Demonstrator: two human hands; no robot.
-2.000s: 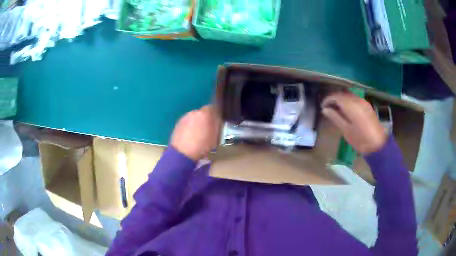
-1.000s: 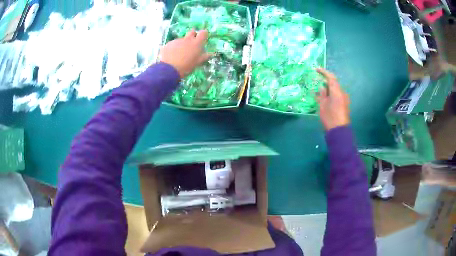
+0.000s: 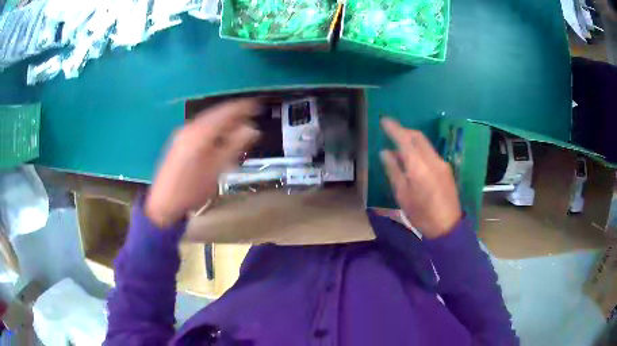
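An open retail box (image 3: 284, 219), brown inside, lies at the near table edge in front of my body. The white main unit (image 3: 299, 128) with a small black panel sits inside it. A bagged white accessory (image 3: 270, 177) lies along the box's near side. My left hand (image 3: 203, 159) is blurred, over the box's left side, with no held thing visible. My right hand (image 3: 421, 179) is right of the box, fingers apart and empty.
Two green-edged bins (image 3: 392, 51) of green packets stand behind the box. A pile of bagged white accessories (image 3: 101, 30) lies at the back left. Another open box (image 3: 467, 169) with a white unit is at the right. Brown cartons (image 3: 105, 226) stand below the table edge.
My left hand has come back from the left bin to the box, and my right hand from beside the right bin to the box's right. The view has tilted down.
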